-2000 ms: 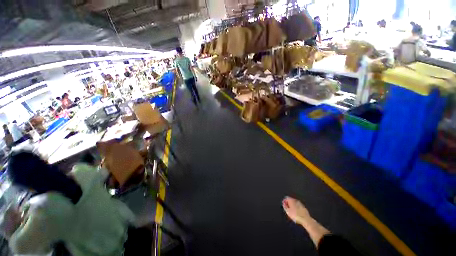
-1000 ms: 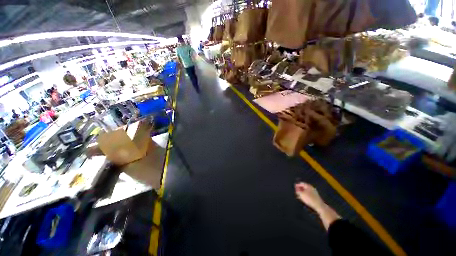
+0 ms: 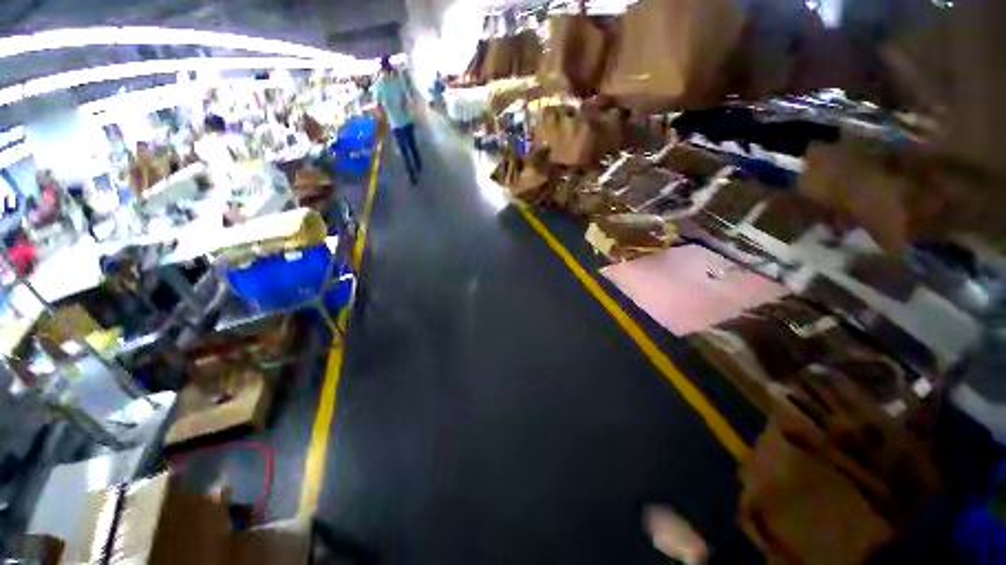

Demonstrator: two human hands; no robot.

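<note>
My right hand (image 3: 675,534) shows small and blurred at the bottom edge, low over the dark floor. Its fingers cannot be made out, and nothing is seen in it. My left hand is not in the picture. Nearest on the right, brown bags with straps (image 3: 822,475) stand at the yellow line. A pink sheet (image 3: 695,287) lies flat beyond them. More brown bag bodies (image 3: 673,50) hang in a row above.
The dark aisle floor (image 3: 463,364) runs ahead between yellow lines. A person (image 3: 398,116) is farther up the aisle. On the left are a blue crate (image 3: 281,278) with a yellow roll on top, crowded tables, an open carton (image 3: 221,406) and a box at the lower left.
The view has moved forward along the aisle. The brown bags and pink sheet are nearer on the right. My right hand has dropped to the bottom edge, and its forearm is out of view.
</note>
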